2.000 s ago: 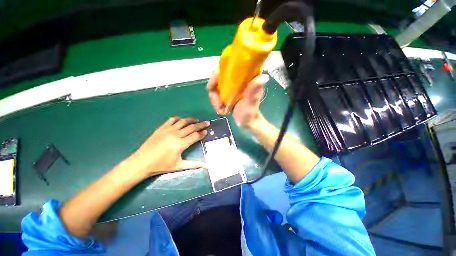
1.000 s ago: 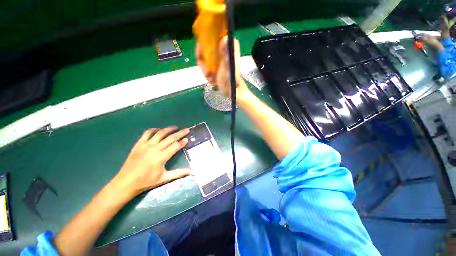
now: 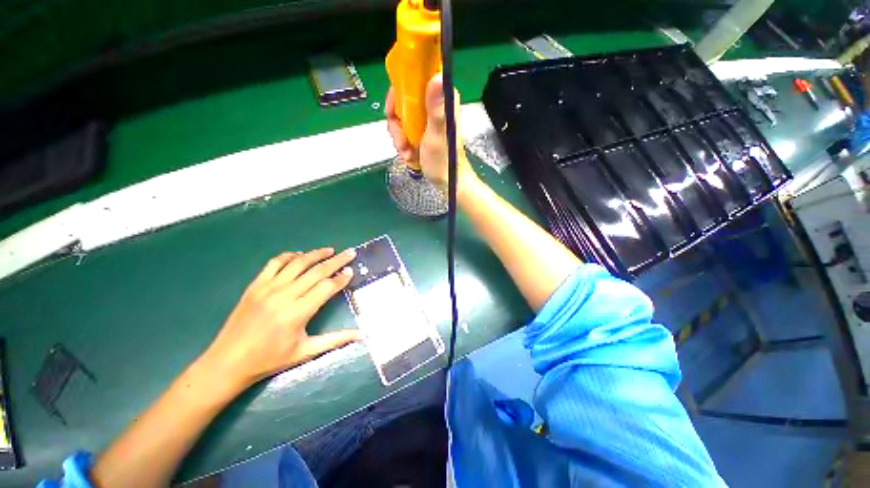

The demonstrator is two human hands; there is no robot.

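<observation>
A phone assembly (image 3: pixel 394 315) with a pale middle and dark ends lies on the green mat. My left hand (image 3: pixel 286 310) is spread flat beside it, fingertips on its upper left edge and thumb at its left side; it grips nothing. My right hand (image 3: pixel 431 138) is closed around the yellow-orange electric screwdriver (image 3: pixel 414 71), held upright. The screwdriver's tip points down at the round speckled screw dish (image 3: pixel 418 193); whether it touches a screw cannot be seen. The black cable (image 3: pixel 451 248) hangs down in front of my right hand and partly hides it.
A shiny black blister tray (image 3: pixel 649 157) lies at right. A small black inner cover (image 3: pixel 59 381) lies at left, beside a waiting phone (image 3: pixel 6 419) cut by the edge. Behind the white rail (image 3: pixel 191 181), a phone (image 3: pixel 336 80) lies on the green belt. A person's blue sleeve shows far right.
My right hand has moved the screwdriver from above the phone to the screw dish. The cable now hangs straight. My left hand has stayed at the phone. The view has shifted.
</observation>
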